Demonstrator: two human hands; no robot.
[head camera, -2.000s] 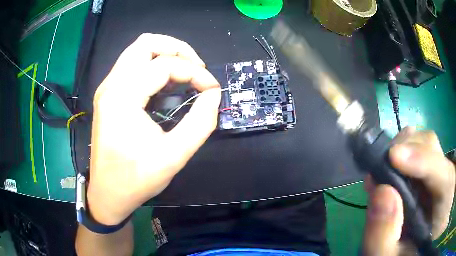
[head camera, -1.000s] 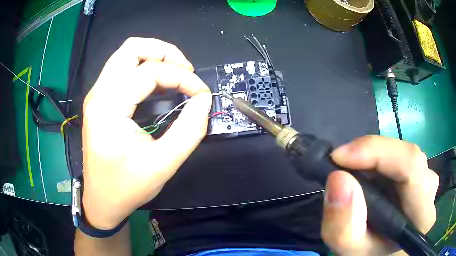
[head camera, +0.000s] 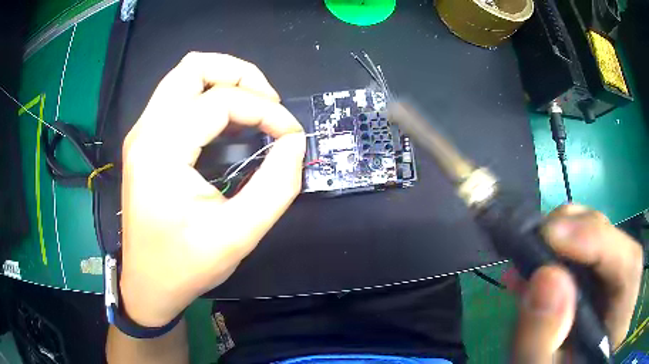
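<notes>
The circuit board (head camera: 341, 146) lies on its black housing on the mat, white printing and dark round openings facing up. My left hand (head camera: 206, 178) pinches fine signal leads (head camera: 245, 162) at the board's left edge; a white lead and a red lead reach onto the board from the fingertips. My right hand (head camera: 583, 277) holds the soldering iron (head camera: 477, 186) by its black handle. The iron's tip is blurred and points up-left over the board's right edge; whether it touches anything cannot be told. Thin black lead wires (head camera: 370, 70) stand from the board's far edge.
A black cable (head camera: 71, 167) with a yellow tie lies at the left. A green disc (head camera: 360, 8) and a tape roll (head camera: 484, 21) are at the back. The soldering station (head camera: 569, 78) with its yellow sponge (head camera: 606, 62) is at the right.
Since one second ago, the iron has moved from the board's left part to the right, and my right hand has moved right and down. My left hand still pinches the leads.
</notes>
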